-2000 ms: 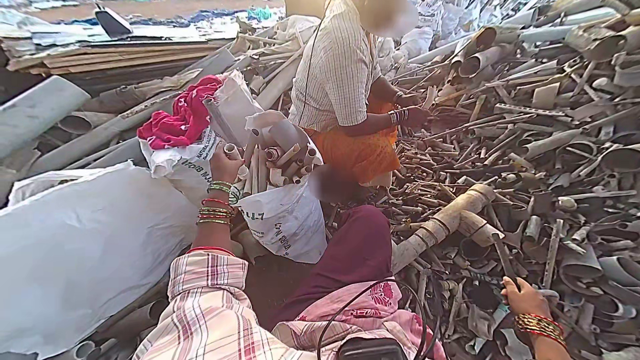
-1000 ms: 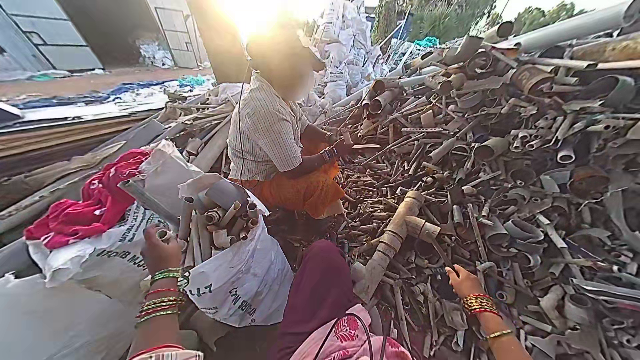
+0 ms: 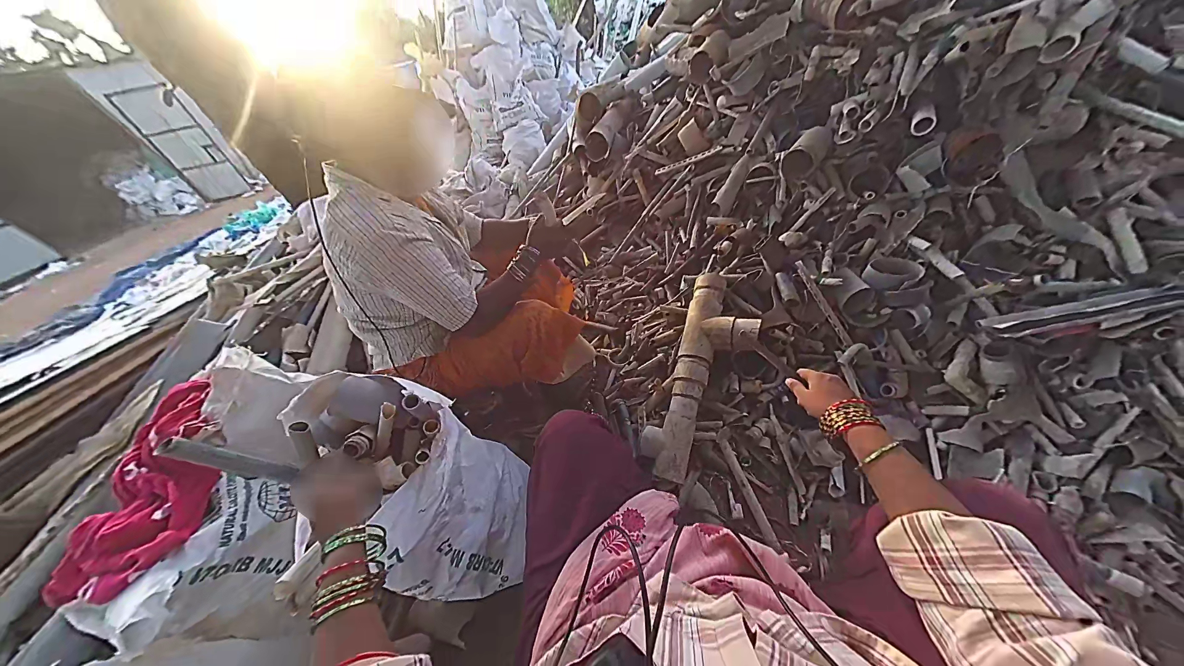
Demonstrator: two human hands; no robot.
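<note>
My left hand [image 3: 335, 495], partly blurred, is at the near rim of a white woven sack [image 3: 453, 527] filled with short pipe pieces [image 3: 384, 430]. A grey pipe piece [image 3: 227, 460] reaches leftward from that hand and looks gripped in it. My right hand [image 3: 819, 393] is closed on the end of a thin dark tool [image 3: 772, 359], whose far end lies over the scrap beside a pale pipe tee [image 3: 694, 370]. The tool's kind cannot be told. A pink-red cloth [image 3: 143, 499] lies on the sacking left of my left hand.
A seated person in a striped shirt [image 3: 398, 268] works close ahead, hands over the scrap. A high heap of broken plastic pipe [image 3: 888, 185] covers the front and right. White filled sacks [image 3: 504, 92] stand behind it. Long boards [image 3: 83, 398] lie at the left, and a black cable [image 3: 657, 592] hangs over my lap.
The view has shifted markedly. A grey pipe piece now sticks out leftward at my left hand. My right hand still holds the thin tool.
</note>
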